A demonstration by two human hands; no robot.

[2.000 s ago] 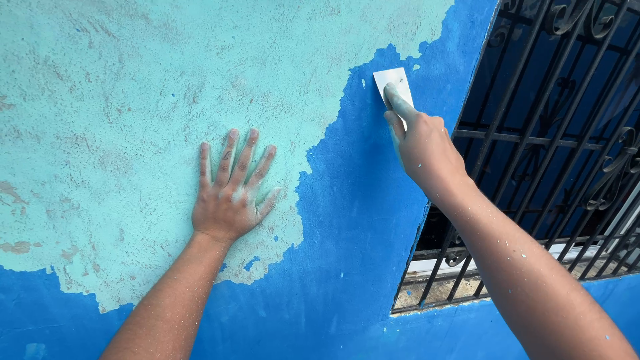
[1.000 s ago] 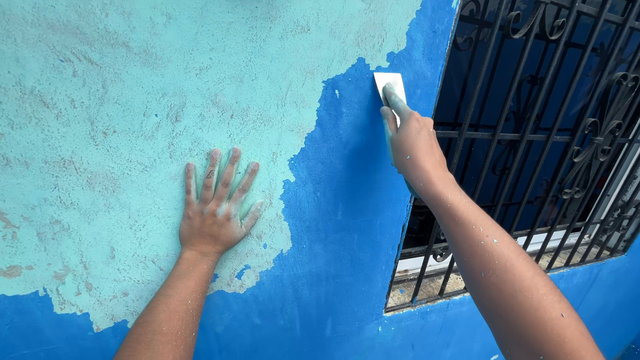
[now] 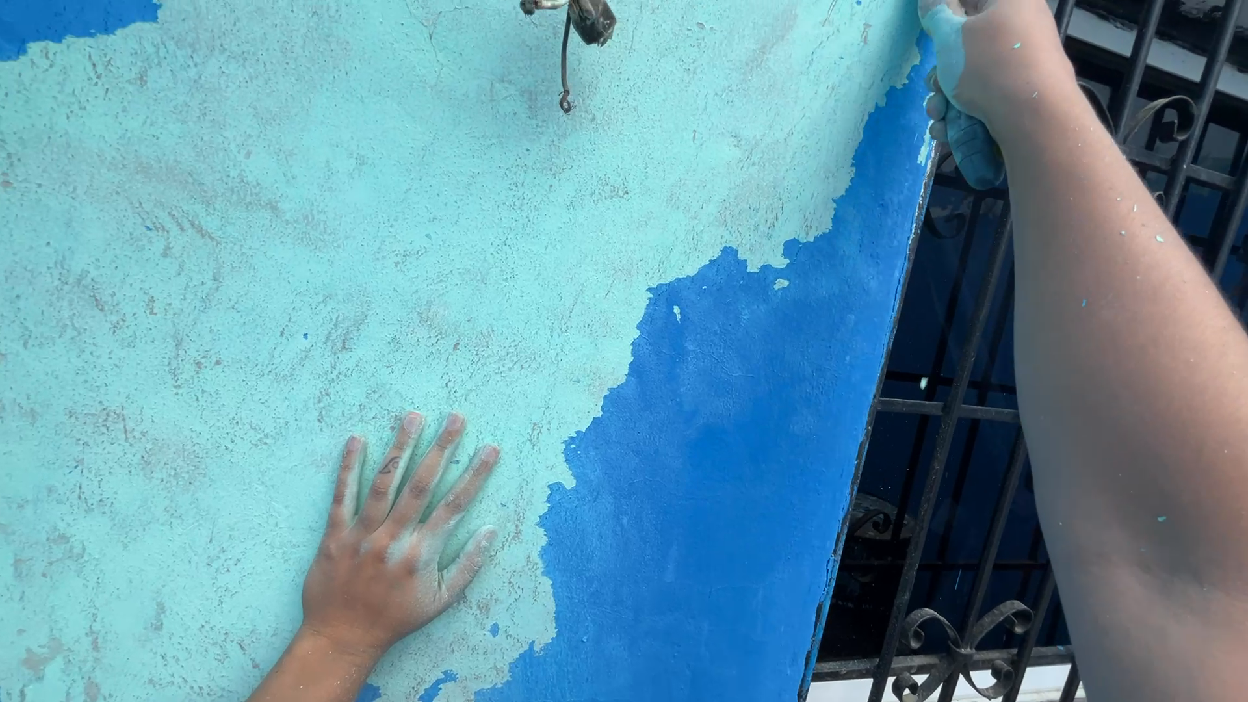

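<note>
My left hand point(image 3: 390, 546) lies flat with fingers spread on the bare turquoise part of the wall point(image 3: 322, 253), dusted with pale powder. At the top right, my right hand point(image 3: 994, 68) is closed around the handle of a scraper point(image 3: 973, 151), beside the wall's edge at the window. The scraper's blade is out of view above. Blue paint point(image 3: 721, 439) with a ragged, peeled border covers the wall between my left hand and the window. Small paint flecks cling to my right forearm.
A black wrought-iron window grille point(image 3: 960, 409) with scrolls stands along the right side, beside the wall's corner edge. A metal fixture with a dangling hook point(image 3: 565, 68) sticks out from the wall at the top. Another patch of blue paint point(image 3: 73, 21) is at the top left.
My right hand has moved up with the scraper, from the blue paint to the wall's edge by the grille. My left hand stays flat on the turquoise surface. The view has shifted upward.
</note>
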